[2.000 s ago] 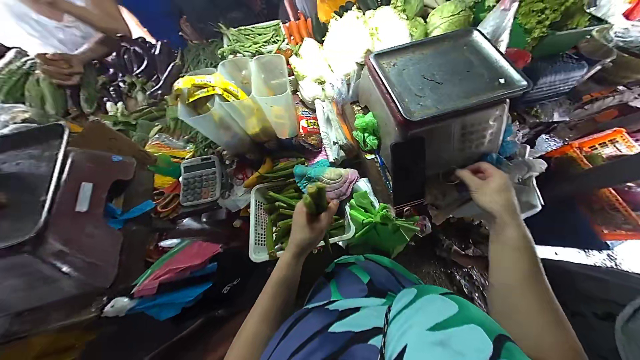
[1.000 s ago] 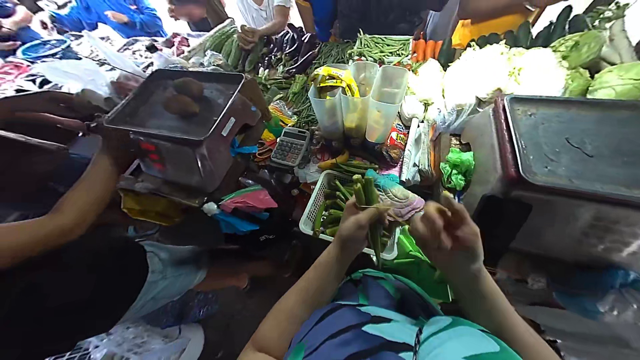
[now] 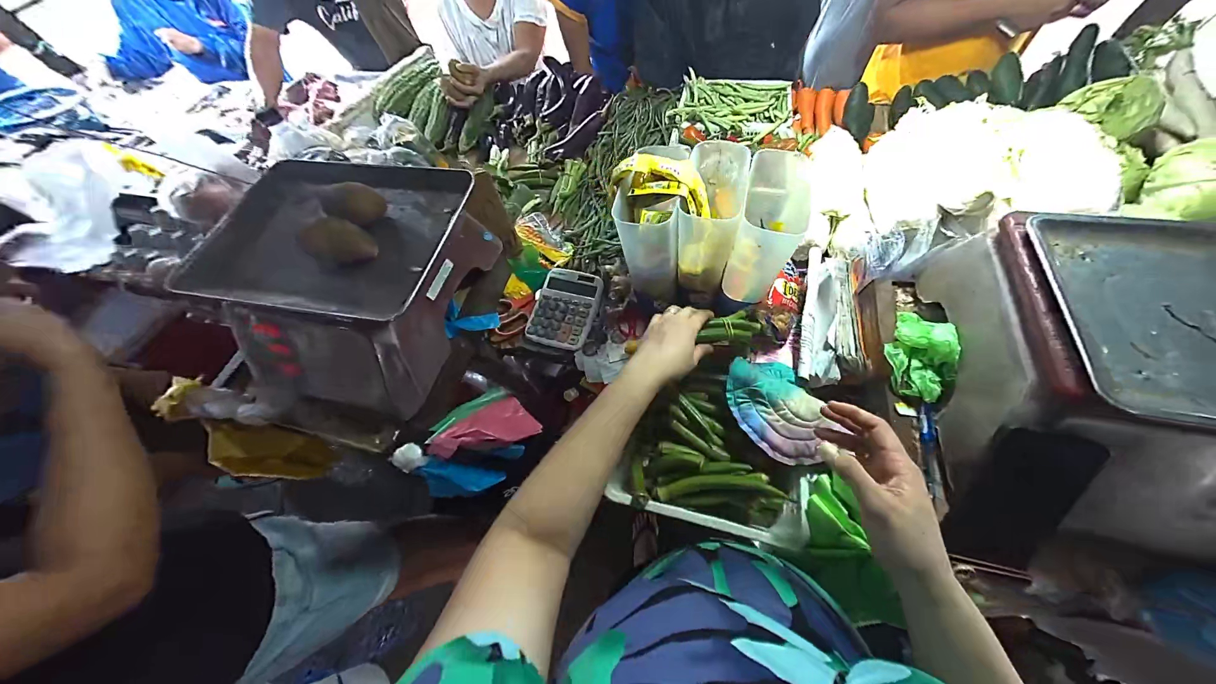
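Observation:
My left hand (image 3: 671,344) reaches forward over the far edge of the okra basket, on a banded bundle of okra (image 3: 730,328) that points right from its fingers. Loose okra (image 3: 708,465) fills the white plastic basket (image 3: 708,521) below. My right hand (image 3: 879,470) hangs with spread fingers and nothing in it, just right of a round multicoloured quilted cloth (image 3: 777,410). Green plastic bags (image 3: 836,518) lie beneath that hand. A calculator (image 3: 564,309) is left of my left hand, and the translucent plastic containers (image 3: 711,223) stand beyond it.
A weighing scale (image 3: 323,256) with two brown tubers stands at left, another scale (image 3: 1130,313) at right. Behind are cauliflowers (image 3: 988,161), eggplants (image 3: 560,104), green beans (image 3: 731,103) and carrots (image 3: 817,109). A person's arm (image 3: 76,475) is at far left; other people stand across the stall.
My left hand has moved forward from above the basket with the okra bundle. My right hand has moved away from the bundle, to the right. The view has swung left since the oldest frame.

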